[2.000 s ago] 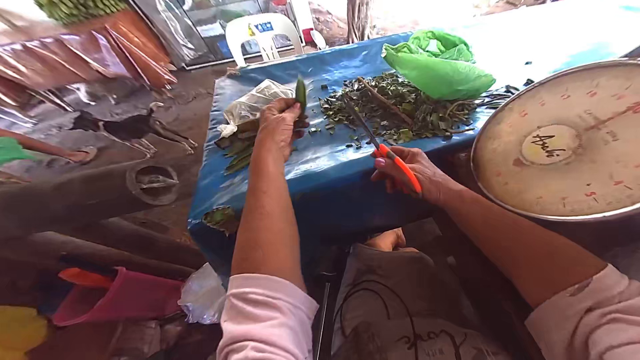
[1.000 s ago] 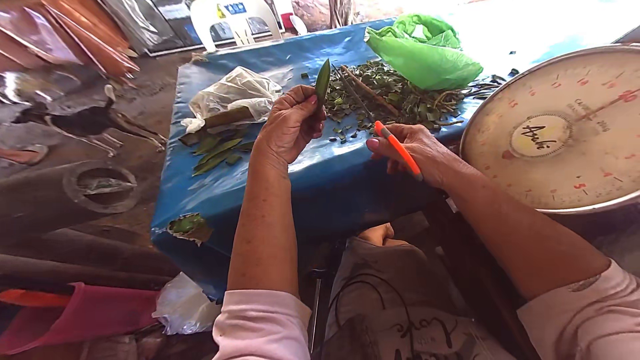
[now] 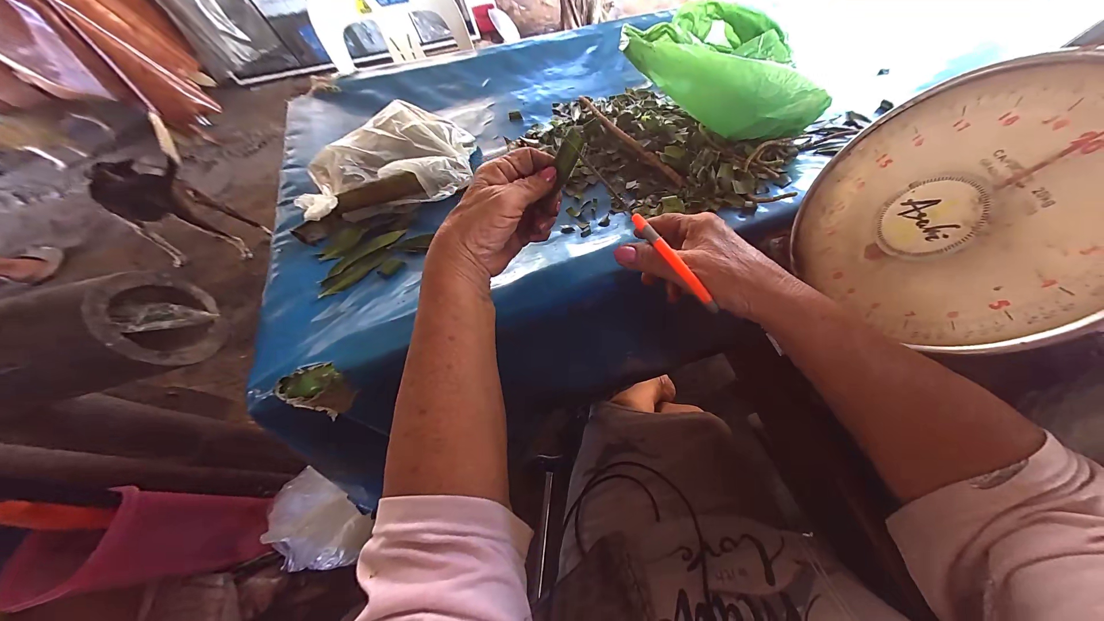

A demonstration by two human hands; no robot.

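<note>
My left hand [image 3: 502, 207] pinches a dark green leaf piece [image 3: 567, 159] between thumb and fingers, above the blue-covered table [image 3: 379, 276]. My right hand [image 3: 703, 259] is closed around an orange-handled cutting tool [image 3: 677, 266], likely scissors; its blades are hard to make out. Behind both hands spreads a heap of chopped dark leaves [image 3: 638, 121] with a brown stick [image 3: 634, 142] on top. Small cut bits lie between my hands. Left of my left hand, longer leaf strips [image 3: 362, 259] rest beside a clear plastic bag [image 3: 392, 151].
A green plastic bag [image 3: 733, 78] sits on the heap's far side. A large round dial scale [image 3: 957, 207] stands close to my right forearm. Beyond the table is a white plastic chair [image 3: 392, 26]. At left are a dog [image 3: 159, 198], a pipe [image 3: 86, 328] and a pink container [image 3: 147, 543].
The leaf in my left hand stood upright and looked longer one second ago; now it tilts to the right and looks shorter. The view has shifted somewhat.
</note>
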